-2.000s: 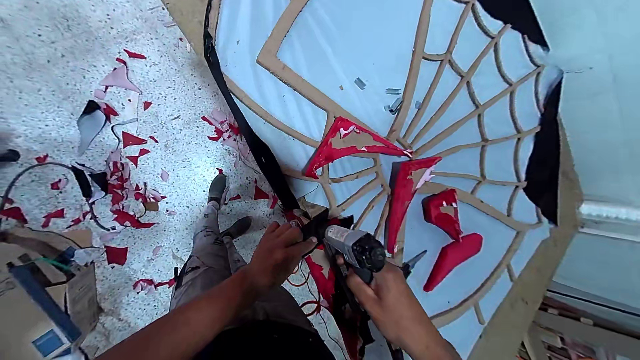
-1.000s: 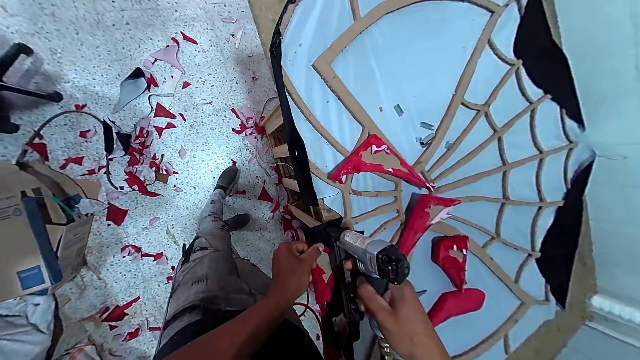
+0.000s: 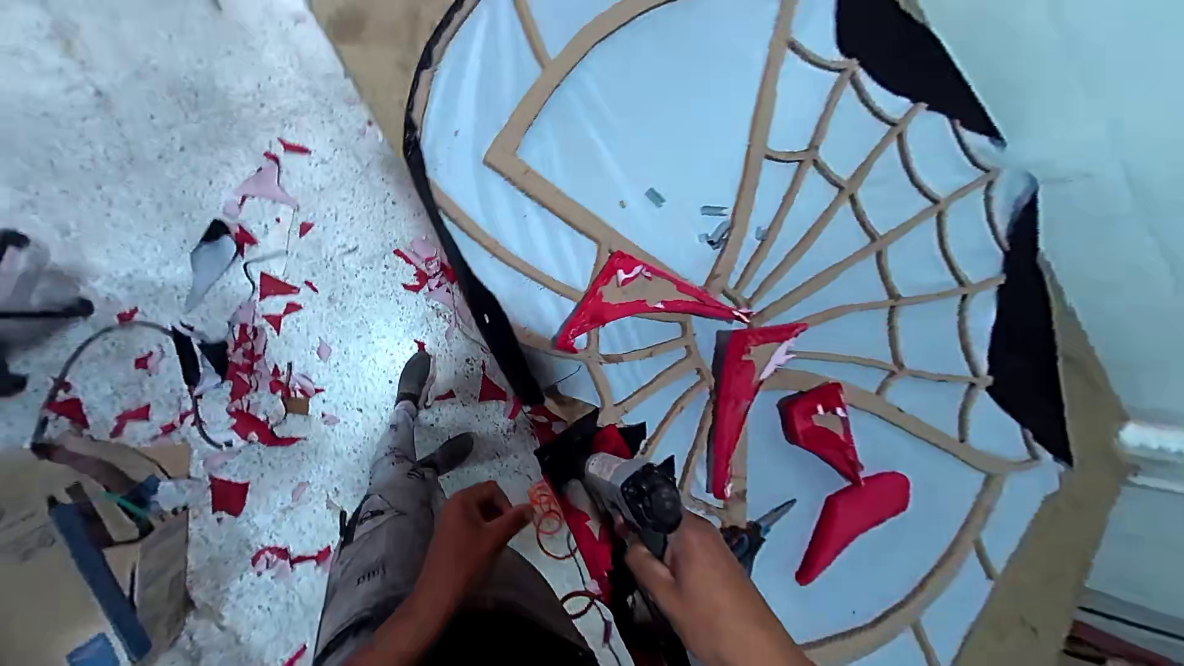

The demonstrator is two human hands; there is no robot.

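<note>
My right hand [image 3: 680, 564] grips a power tool with a grey and black body [image 3: 638, 490], at the near edge of a large panel [image 3: 638, 120] with a raised tan web pattern on pale blue sheeting. To its left is my left hand [image 3: 481, 523], thumb and fingers close together beside an orange coiled cord [image 3: 548, 520]; whether it holds something small cannot be told. Several red fabric-covered pieces lie on the panel, among them a curved one [image 3: 606, 296], a long angled one [image 3: 731, 407] and a plain red one [image 3: 853, 518]. Scissors [image 3: 760, 532] lie right of the tool.
Red and pink fabric scraps [image 3: 245, 370] litter the speckled floor at left. An open cardboard box [image 3: 166, 573] stands at the lower left, with a black cable [image 3: 60, 379] near it. Black fabric [image 3: 1027, 342] covers part of the panel's right edge. My feet are on the floor below the panel.
My left hand has moved left, away from the tool and the panel's edge, where it was a second ago. My right hand still grips the tool.
</note>
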